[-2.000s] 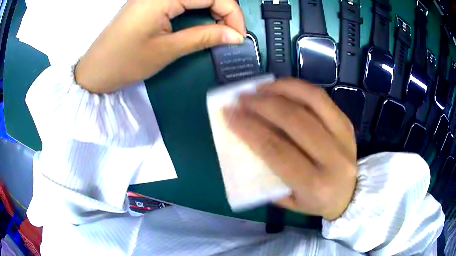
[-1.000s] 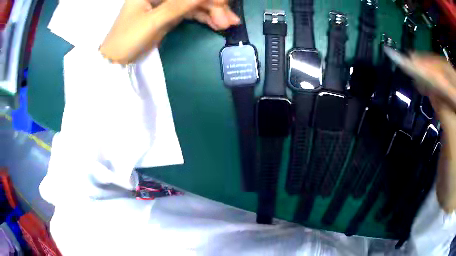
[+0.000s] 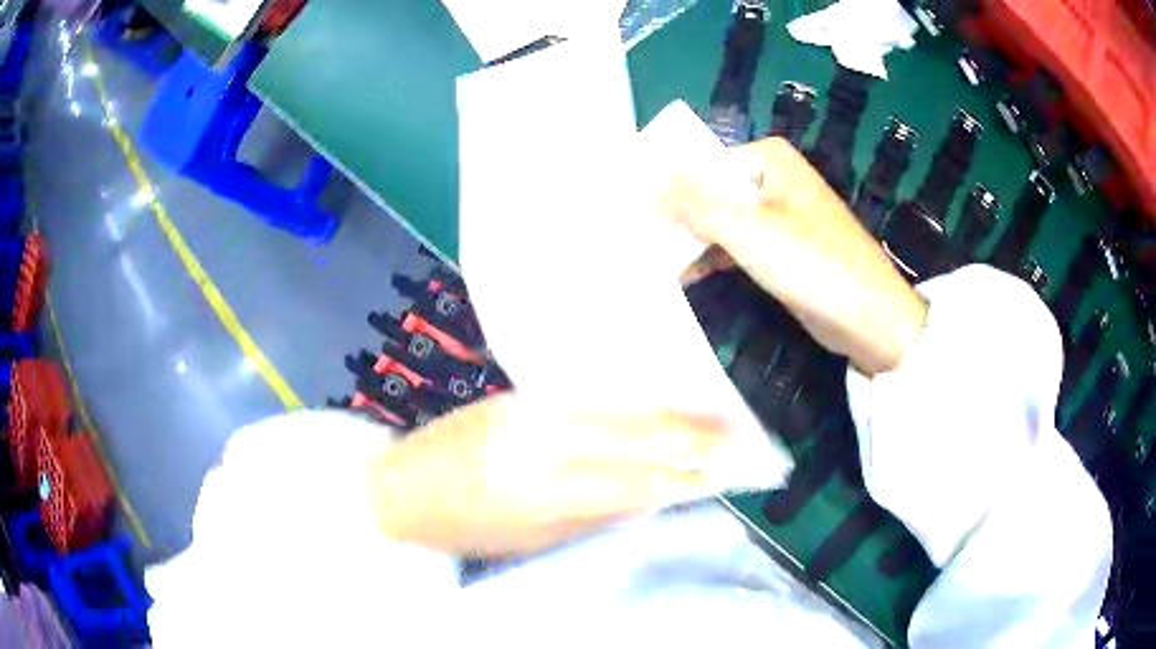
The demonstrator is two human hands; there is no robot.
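Note:
A long white paper strip (image 3: 545, 190) runs from the upper middle down to my left hand (image 3: 545, 475). My left hand holds its lower end; bright light washes out the fingers. My right hand (image 3: 786, 241) holds a small white card (image 3: 685, 133) at its fingertips, over the strip's right edge; the card's lower part blends with the strip. Black watches and straps (image 3: 773, 368) lie right of and partly under my right hand and arm. No lettered film shows.
A crumpled white cloth (image 3: 862, 32) lies on the green mat (image 3: 368, 108) at the top. A red tray (image 3: 1078, 89) is at upper right. Black pieces on red holders (image 3: 425, 342) are below the bench edge. Blue plastic (image 3: 228, 140) and red bins (image 3: 70, 488) stand on the grey floor at left.
The view has swung left, showing more floor. My left hand has come down onto the strip. My right hand has moved from the far right to the middle with the card.

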